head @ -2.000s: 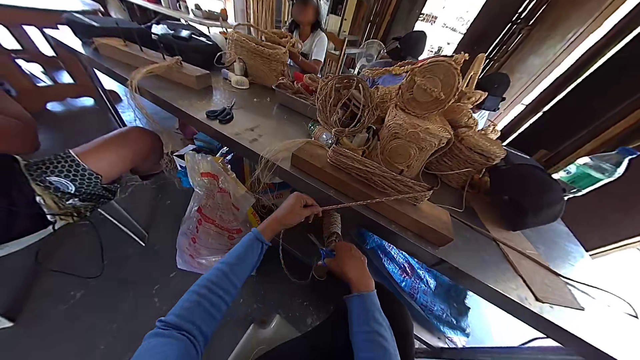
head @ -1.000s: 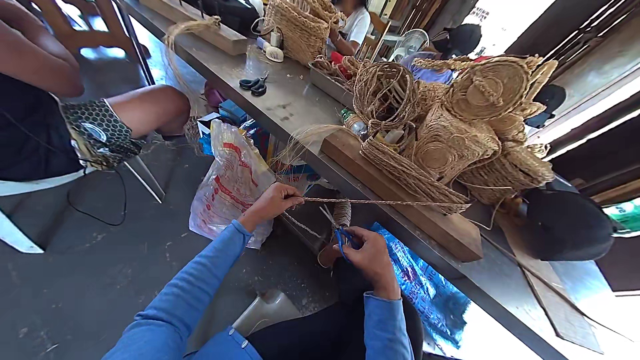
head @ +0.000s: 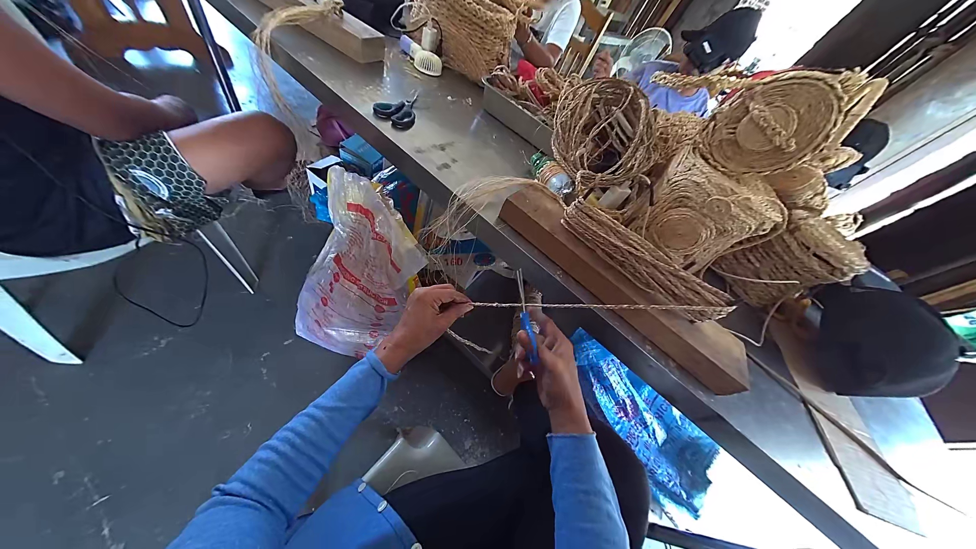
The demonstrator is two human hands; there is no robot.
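My left hand [head: 431, 316] pinches the end of a thin twisted fibre cord [head: 610, 306], which runs taut to the right toward a bundle of braided cords [head: 648, 263] on a wooden block [head: 625, 293]. My right hand [head: 550, 358] holds blue-handled scissors [head: 528, 328], their blades upright at the cord a little right of my left hand. Whether the blades touch the cord I cannot tell. Below the cord, a pale cord piece hangs near my left hand. Woven fibre baskets [head: 701, 206] and a coil of cord [head: 602, 133] are heaped behind the block.
Black-handled scissors [head: 396, 113] lie on the metal table [head: 457, 145]. A plastic bag [head: 354, 274] and a blue bag [head: 648, 435] are below its edge. A seated person's leg [head: 229, 152] is at left; other people sit across the table. A black cap [head: 884, 339] lies at right.
The blue-handled scissors in my right hand have come upright, with the blades now at the cord. My left hand still pinches the cord. The view has shifted.
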